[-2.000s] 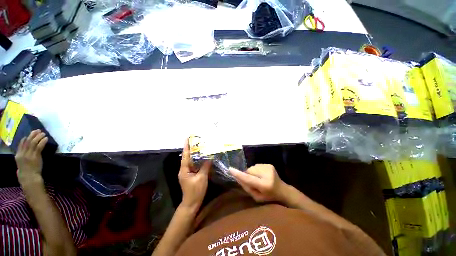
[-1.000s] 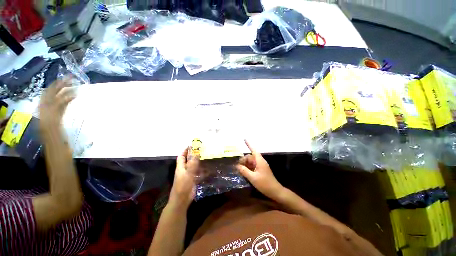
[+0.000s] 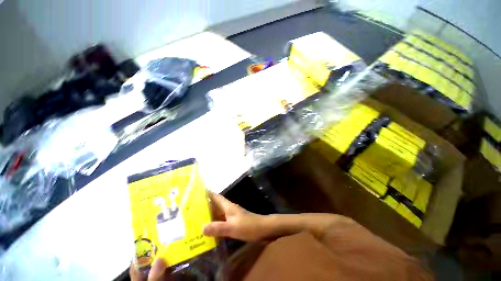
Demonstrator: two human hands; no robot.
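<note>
A yellow retail box (image 3: 181, 211) in a clear plastic bag is upright in front of me, with a black band at its top and a white earphone picture facing me. My right hand (image 3: 233, 219) grips its right edge, thumb on the front. My left hand (image 3: 148, 271) holds its lower left corner; only fingertips show, the rest is cut off by the bottom edge. Loose film hangs below the box.
Bagged yellow boxes (image 3: 262, 100) stand at the table's right end. An open carton (image 3: 451, 203) with rows of yellow boxes is on the right. A bag of black items (image 3: 163, 88) and loose plastic bags (image 3: 71, 144) lie at back left.
The view has swung to the right, towards the carton. The box has been raised from the table edge and its front now faces me. The neighbour is out of view.
</note>
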